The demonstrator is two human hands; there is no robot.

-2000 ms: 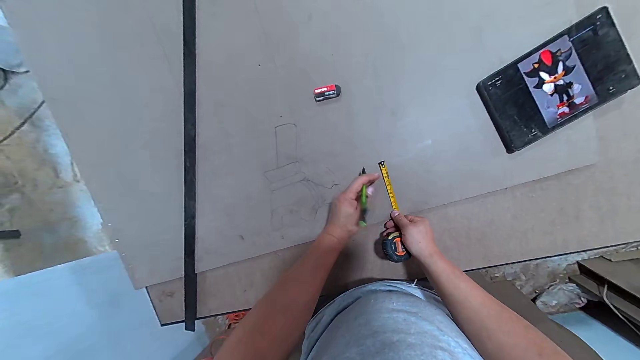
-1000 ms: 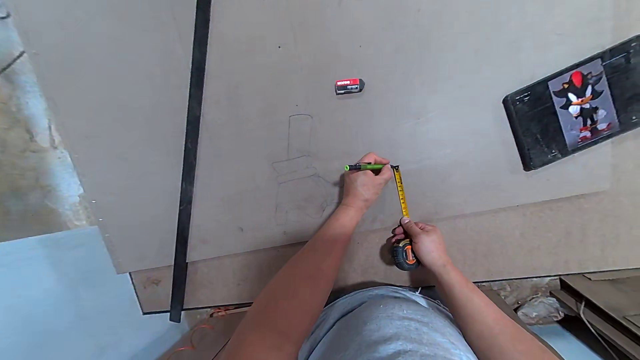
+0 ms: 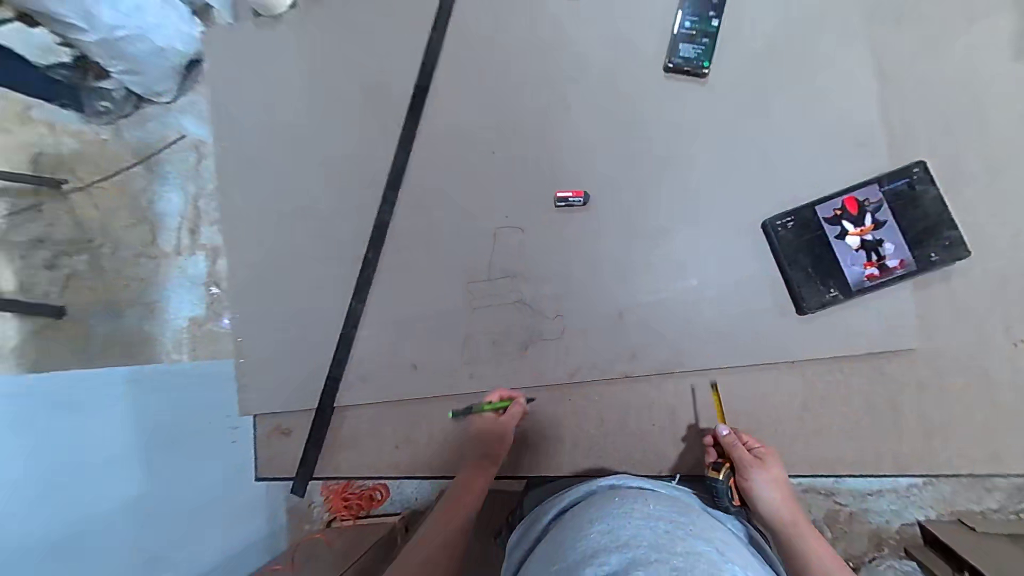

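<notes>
My left hand [image 3: 498, 428] holds a green pen or marker [image 3: 485, 408], its dark tip to the right, over the brown board strip along the table's near edge. My right hand [image 3: 746, 460] grips a tape measure [image 3: 722, 485] with a short yellow blade out, pointing away from me. Up and left of that hand, faint pencil lines [image 3: 494, 292] form a partial drawing on the grey-brown sheet [image 3: 640, 264]. A red and black eraser-like block [image 3: 571, 198] lies above the drawing. On the right, a tablet [image 3: 812, 264] shows a black and red cartoon figure.
A phone [image 3: 693, 40] lies at the top. A long black strip [image 3: 384, 216] crosses the sheet at the left. Orange cord [image 3: 354, 500] lies below the near edge. At upper left, a person's shoe [image 3: 104, 102] shows beside whitish plastic bags [image 3: 132, 44].
My hands have moved apart, toward the near edge: the left with the pen to the left, the right with the tape measure. Less blade shows, and the pen is away from its end. The view has shifted.
</notes>
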